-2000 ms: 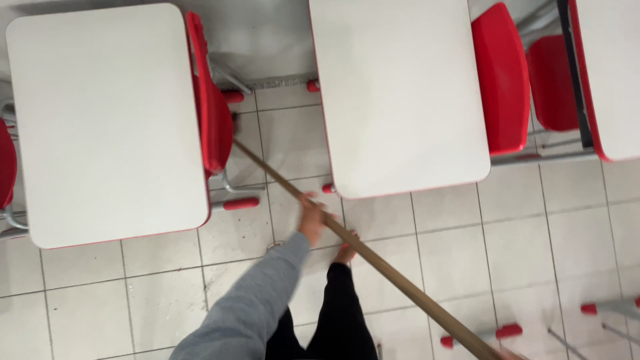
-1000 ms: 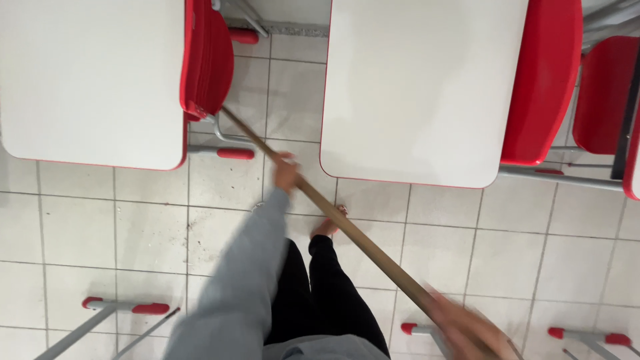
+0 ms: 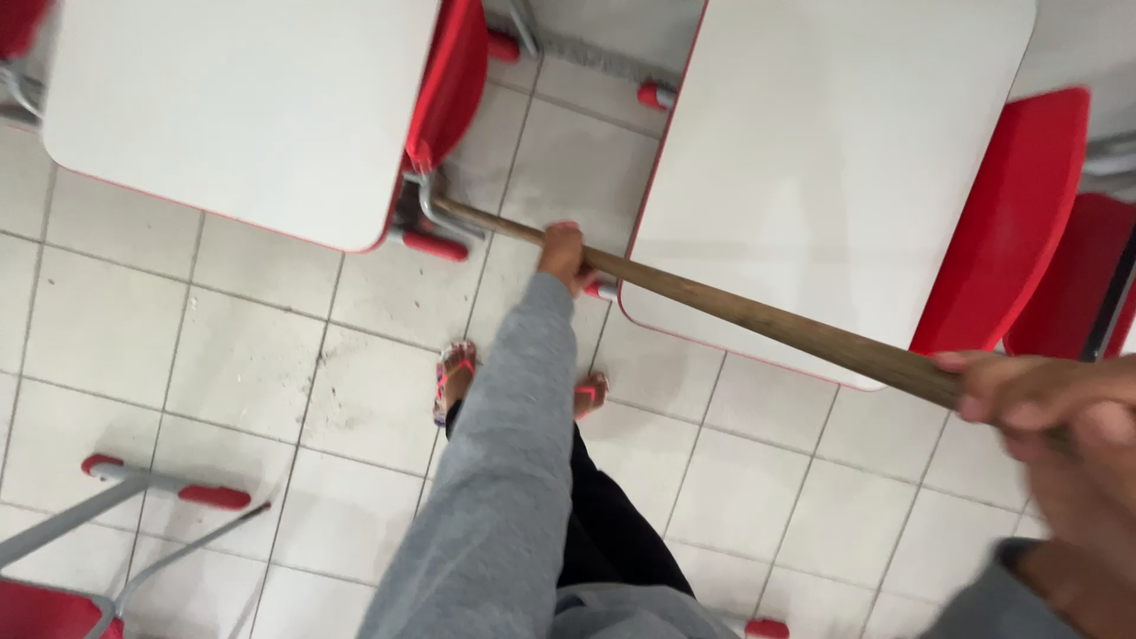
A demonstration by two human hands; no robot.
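Observation:
A long wooden pole (image 3: 754,312) slants across the view from the right edge to the red chair at upper left. My left hand (image 3: 565,256), at the end of a grey sleeve, is closed around its thinner part. Near the right edge my right hand (image 3: 1034,399) grips the thicker end. The pole's far end passes beside the metal leg of the red chair (image 3: 453,98), and whatever is at its tip is hidden under the chair and desk.
White-topped desks stand at left (image 3: 240,106) and right (image 3: 825,169). Another red chair (image 3: 1012,231) is at right. A metal chair leg (image 3: 169,484) juts in at lower left. Dark debris bits (image 3: 324,364) lie on the tiled floor (image 3: 373,373) near my sandalled feet.
The pole now lies at a flatter slant across the view, with both hands still on it. My right hand shows higher and farther right. The view has turned and shifted.

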